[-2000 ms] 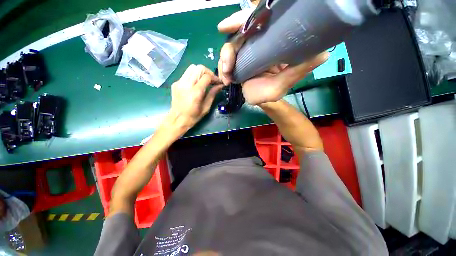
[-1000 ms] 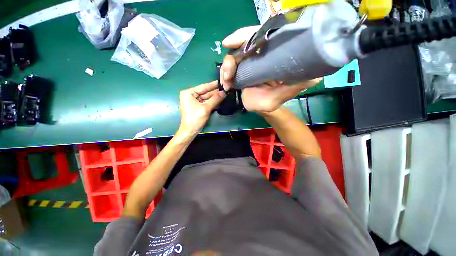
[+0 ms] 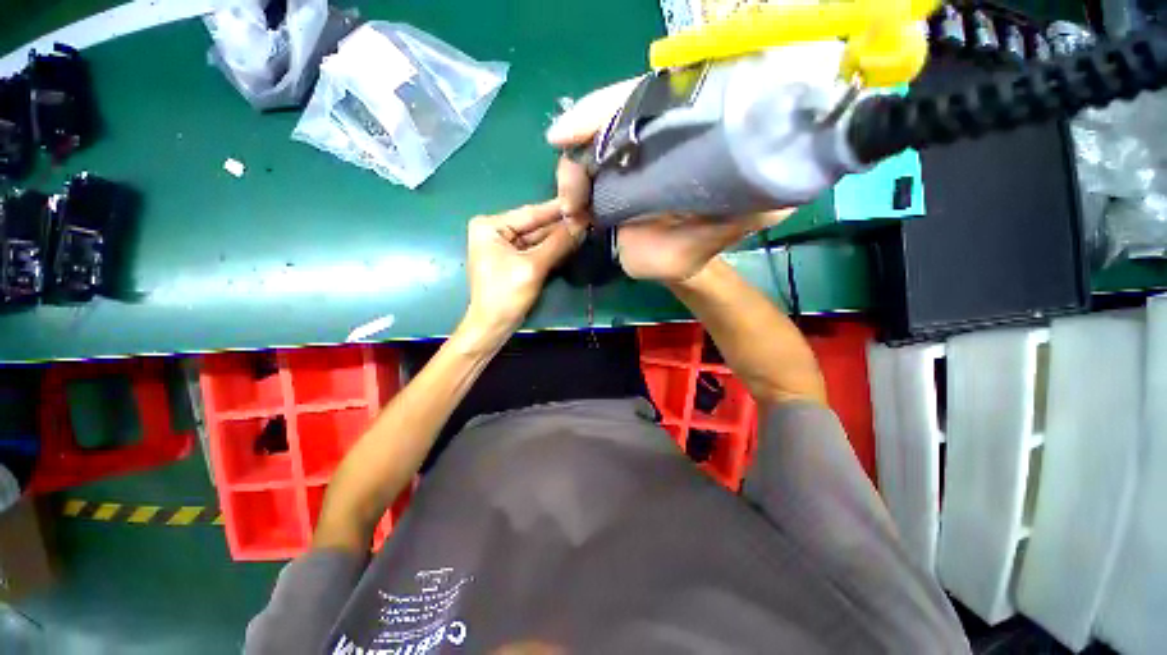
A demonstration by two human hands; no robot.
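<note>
My right hand [image 3: 666,243] is closed around the grey electric screwdriver [image 3: 704,154], tilted with its cord end up to the right. A black device housing [image 3: 590,260] sits on the bench under the screwdriver's lower end, mostly hidden by my hands. My left hand [image 3: 512,262] is at the housing's left side with thumb and fingertips pinched together. What the fingertips pinch, if anything, is too small to tell. The screwdriver's bit is hidden behind my hands.
Clear plastic bags [image 3: 403,109] lie at the far left of the green bench [image 3: 256,275], finished units [image 3: 79,239] at its left end. A black tray [image 3: 992,230] and teal item [image 3: 881,192] are right. Red divided bins [image 3: 292,441] and white foam trays [image 3: 998,448] stand below the edge.
The screwdriver has tilted, bringing its yellow tie and black coiled cord into view. My left hand stays beside the housing. The view has shifted, so the finished units sit nearer the left rim.
</note>
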